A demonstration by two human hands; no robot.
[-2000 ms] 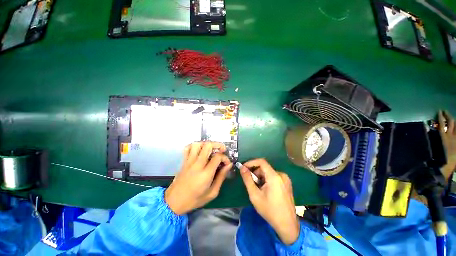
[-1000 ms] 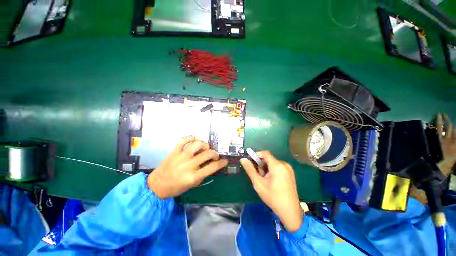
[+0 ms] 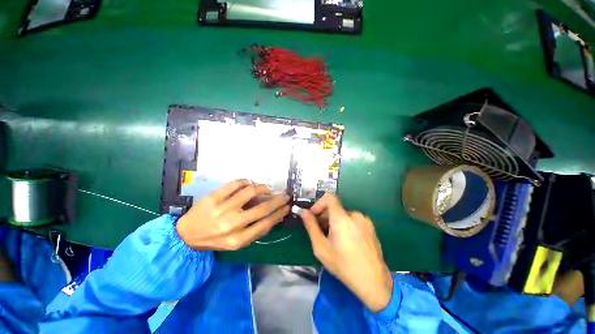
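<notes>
An opened tablet (image 3: 243, 153) with a black frame and a bright silver-white panel lies on the green bench. My left hand (image 3: 236, 215) rests over its lower edge, fingertips near the lower right of the panel; whether it grips anything is hidden. My right hand (image 3: 342, 244) pinches a small pale piece (image 3: 298, 209) between thumb and finger at the tablet's lower right, close to my left fingertips. A thin solder wire (image 3: 117, 200) runs from the left to the tablet, and a short length shows below my left hand.
A red tangle of wired components (image 3: 293, 73) lies behind the tablet. A solder spool (image 3: 36, 199) stands left. A fume fan (image 3: 479, 140), tape roll (image 3: 450, 197), blue soldering station (image 3: 499, 228) and yellow sponge base (image 3: 543, 269) are right. More tablets (image 3: 280, 14) lie at the back.
The view has shifted, so bench items appear elsewhere in frame. My right hand has moved left along the tablet's lower edge with the pale piece, which was tilted upward a second ago.
</notes>
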